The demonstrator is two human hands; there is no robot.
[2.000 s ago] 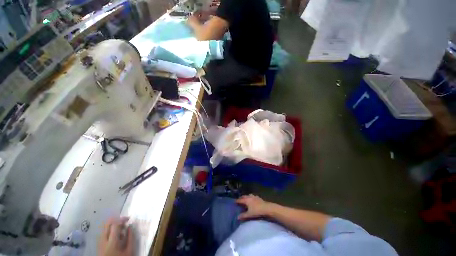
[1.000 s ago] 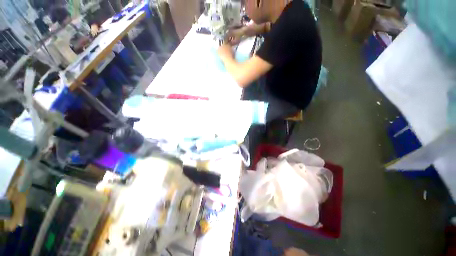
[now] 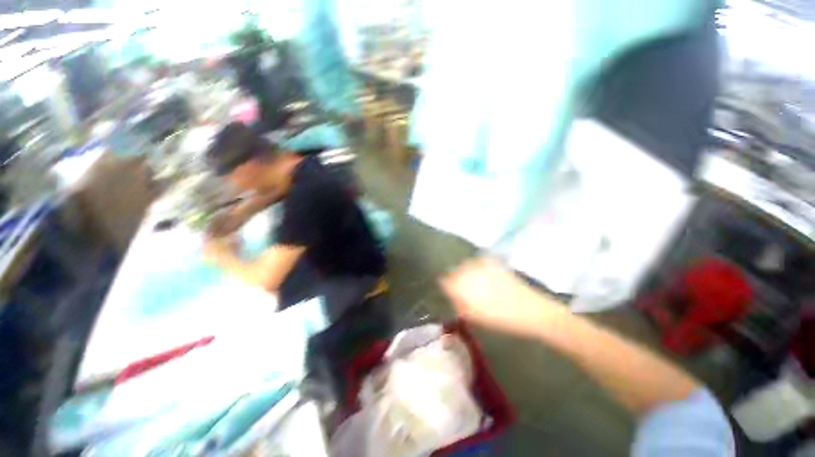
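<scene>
A sheer mint garment (image 3: 500, 107) hangs at the upper middle, close in front of me, badly blurred. White paper sheets (image 3: 617, 214) hang below and beside it. My right hand (image 3: 483, 290) is raised on an outstretched arm just below the hanging garment and sheets. Its fingers are blurred, so I cannot tell whether it touches or holds anything. My left hand is not in view.
A red bin (image 3: 500, 402) with off-white fabric (image 3: 424, 393) stands below my arm. A person in black (image 3: 326, 223) sits at a white table (image 3: 116, 312) on the left, with mint fabric at its near end. Red items (image 3: 715, 294) lie at the right.
The view has swung up and right, away from the sewing machine. My right arm has risen from my lap towards the hanging garment. My left hand, on the machine bed two seconds ago, is out of view.
</scene>
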